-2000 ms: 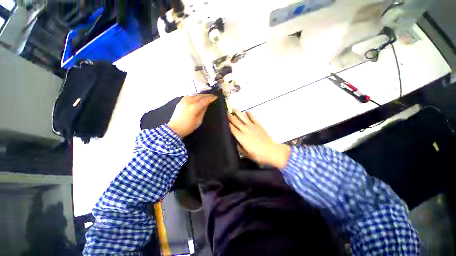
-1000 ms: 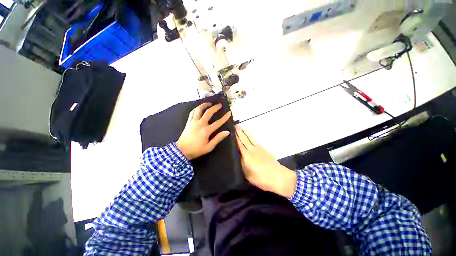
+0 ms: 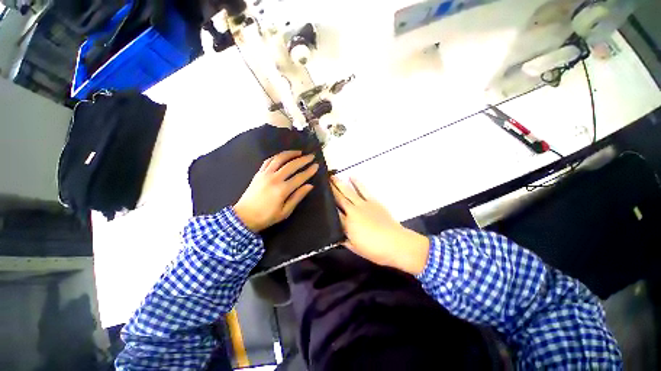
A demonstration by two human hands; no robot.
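Note:
A black fabric panel (image 3: pixel 228 170) lies on the white table, its far corner under the presser foot area (image 3: pixel 310 123) of the white sewing machine (image 3: pixel 435 65). A pale edge line shows along its near side, above my lap. My left hand (image 3: pixel 275 192) rests flat on the panel with fingers spread, just short of the needle area. My right hand (image 3: pixel 373 228) lies along the panel's right edge, fingertips against it. The needle itself is too small to make out.
A stack of black panels (image 3: pixel 112 152) sits at the table's left, a blue crate (image 3: pixel 134 54) beyond it. Red-and-black snips (image 3: pixel 518 130) lie right of the needle area, near a dark cord. More black panels (image 3: pixel 587 224) are beside the seat at right.
More of the panel lies beyond my left hand, and its near edge has moved up off my lap, showing a pale line. My left hand has flattened from its earlier place near the needle.

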